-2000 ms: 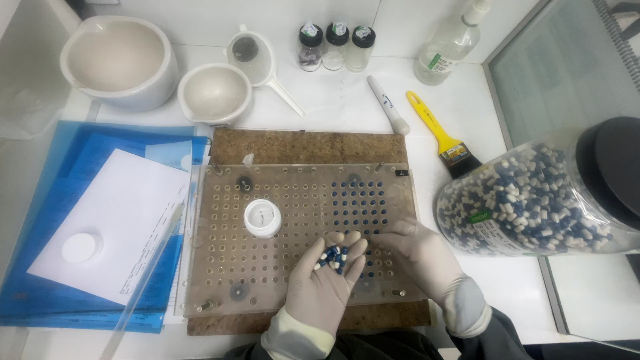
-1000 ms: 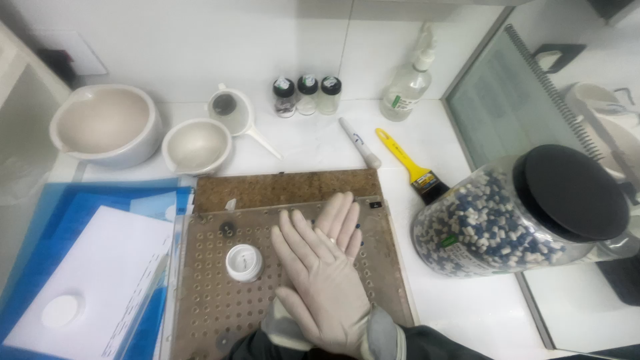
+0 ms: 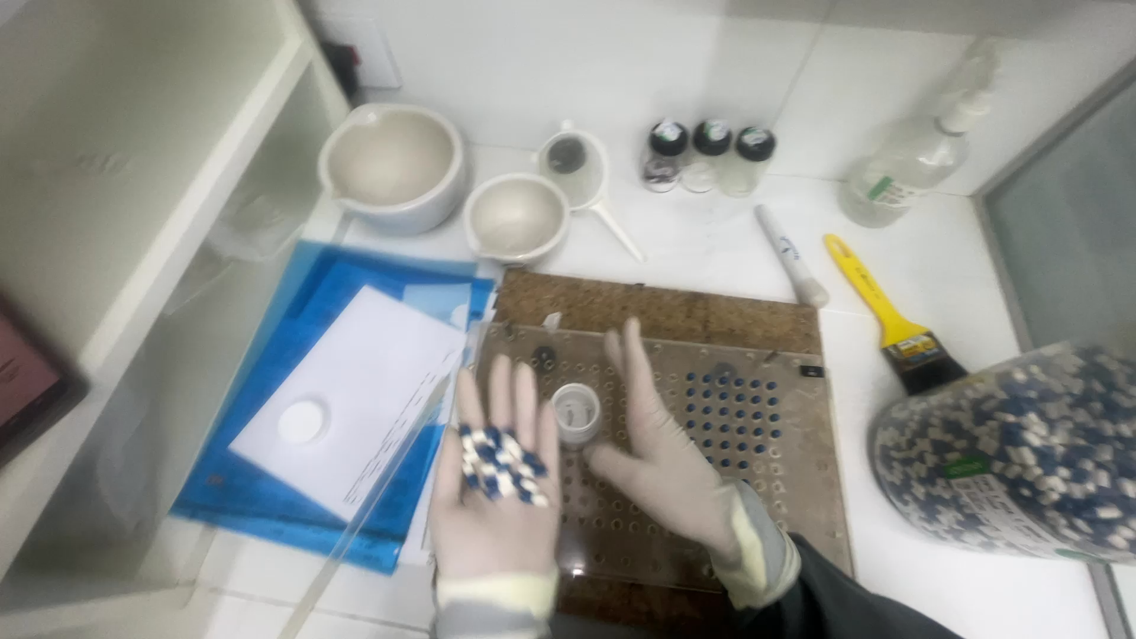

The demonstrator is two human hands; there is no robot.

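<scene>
My gloved left hand (image 3: pixel 499 497) lies palm up over the left part of the perforated capsule-filling board (image 3: pixel 799 497), with blue-and-white capsules (image 3: pixel 501 463) resting on its palm. To its right my gloved right hand (image 3: pixel 661 444) is held edge-on with fingers raised and nothing seen in it; its palm side is partly hidden. Between the two, a small white round container (image 3: pixel 577 413) stands on the board. Blue capsule ends (image 3: pixel 732 417) fill several rows of holes at the board's right.
A large clear jar of capsules (image 3: pixel 1021 453) is at the right, beside a yellow-handled brush (image 3: pixel 874 293) and a marker (image 3: pixel 790 257). Behind are two mortars (image 3: pixel 390 169), a strainer (image 3: pixel 577 169), small vials (image 3: pixel 710 155) and a pump bottle (image 3: pixel 914 169). A blue folder (image 3: pixel 311 266) with paper lies left.
My hands, pressed together one over the other a second ago, have come apart. The left palm now shows the capsules. The view has shifted left.
</scene>
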